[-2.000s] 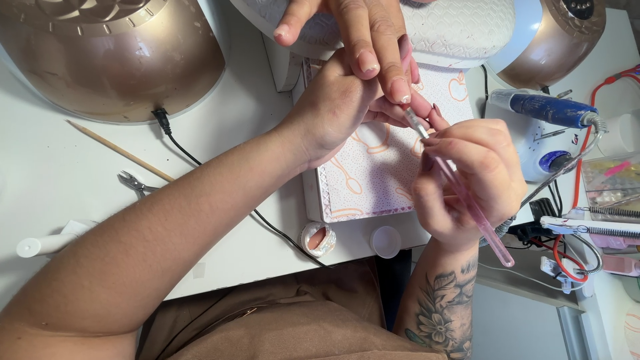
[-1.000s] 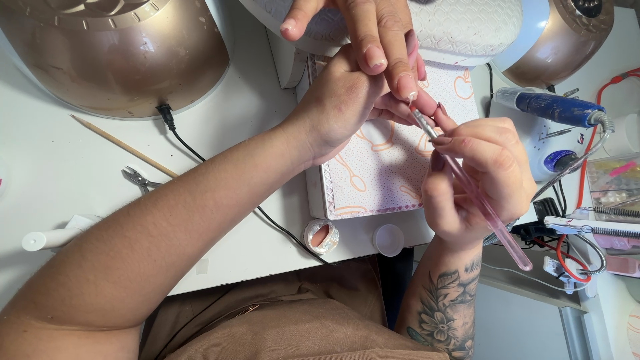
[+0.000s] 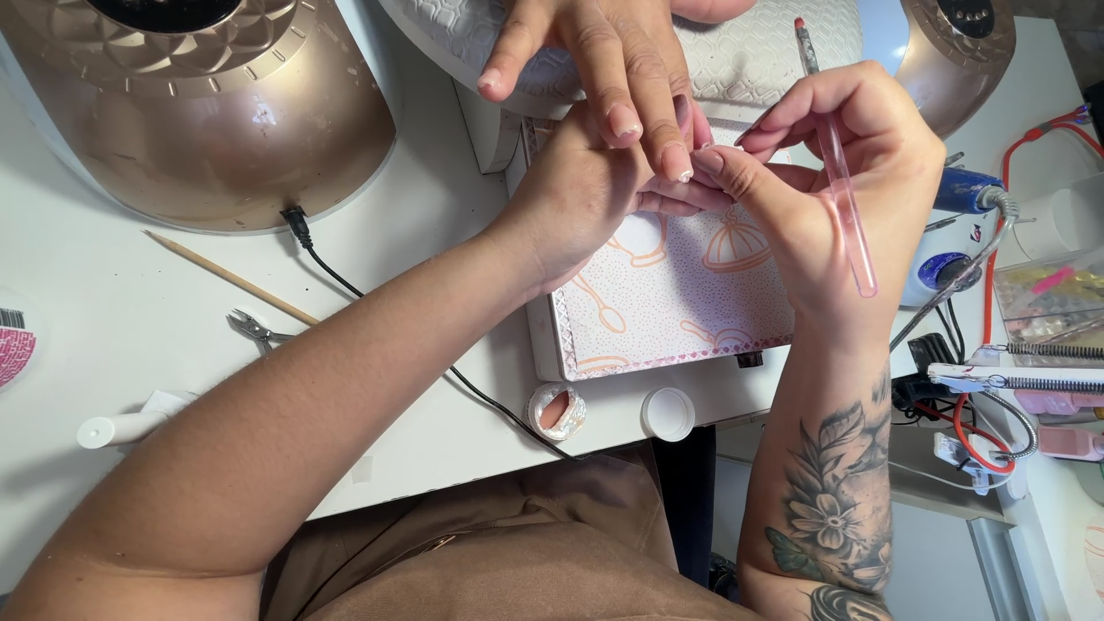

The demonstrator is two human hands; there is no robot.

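My left hand (image 3: 595, 177) holds the other person's hand (image 3: 634, 65) from below, near its fingertips, palm partly hidden. That person's fingers are spread, with pale tips on the nails. In my right hand (image 3: 828, 147) a nail brush with a clear pink handle (image 3: 843, 198) lies between the fingers, its bristle end pointing up and away. The thumb and forefinger of my right hand are close to the fingertips of my left hand, by one of the person's fingers. Whether they pinch that finger is hard to tell. Both hands are over a patterned box (image 3: 673, 293).
Near the table edge stand an open jar (image 3: 556, 412) of pinkish product and a white lid (image 3: 668, 414). Gold nail lamps (image 3: 216, 121), a wooden stick (image 3: 228, 276), cuticle nippers (image 3: 259, 328) and a black cable (image 3: 492, 401) lie left. A blue nail drill (image 3: 966, 190) is right, beside a padded armrest (image 3: 768, 52).
The brush tip was at the person's fingernail; my right hand has turned, and the brush now points up and away from it. My left hand still holds the person's hand.
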